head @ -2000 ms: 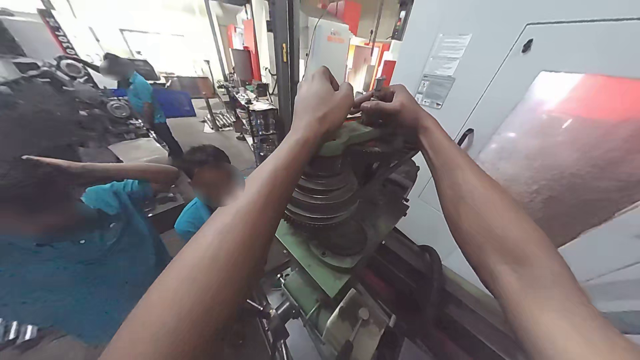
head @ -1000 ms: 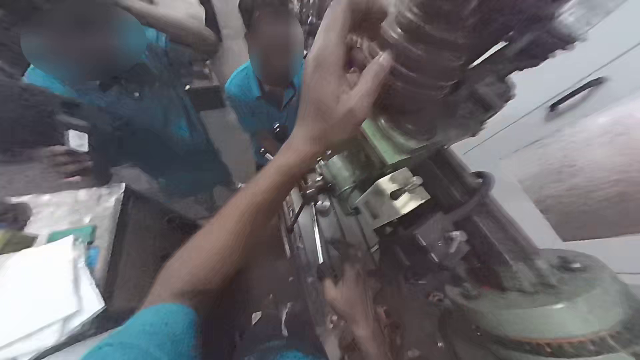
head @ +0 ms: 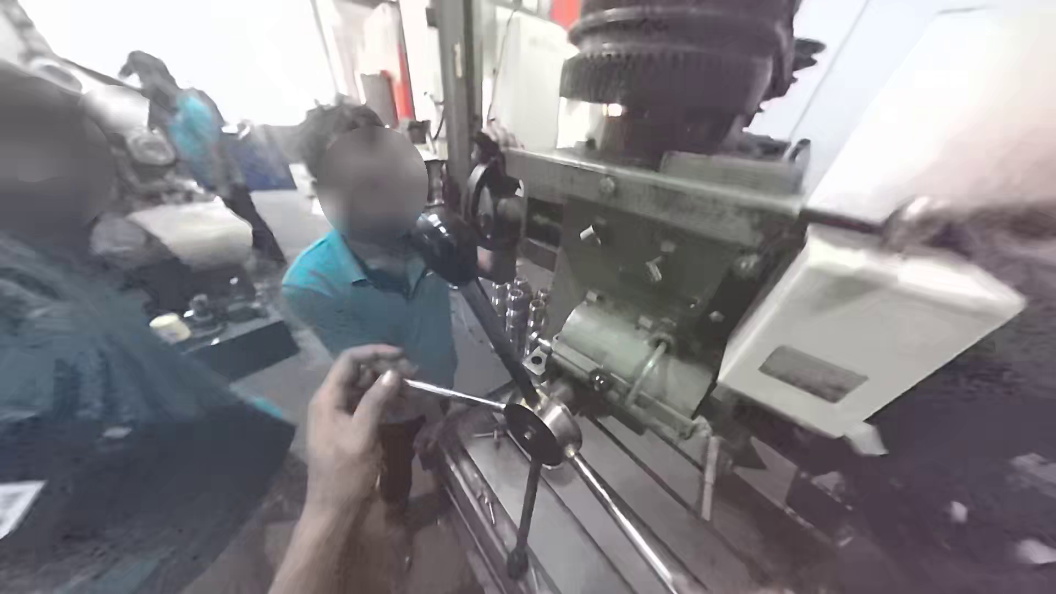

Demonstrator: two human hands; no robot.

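My left hand [head: 355, 421] is closed around the outer end of a thin shiny metal lever [head: 454, 394]. This lever runs to the round hub [head: 540, 433] of a spoked machine handwheel with a black centre disc. From the same hub a dark lever with a large black ball knob [head: 445, 247] rises to the upper left. A shorter knobbed lever [head: 528, 511] points down, and a bright metal rod [head: 623, 516] slants to the lower right, its far end hidden by the frame edge. My right hand cannot be made out.
Behind the levers stand a green machine body [head: 643, 247], a ribbed round head [head: 676, 66] and a pale box cover [head: 866, 330]. Below lies a slotted metal bed [head: 569, 520]. A person in a blue shirt [head: 371, 305] stands close behind; another [head: 99, 355] is at left.
My hands were up at the top of the machine, then came down; my left hand is now on the thin lever. The view has shifted a lot.
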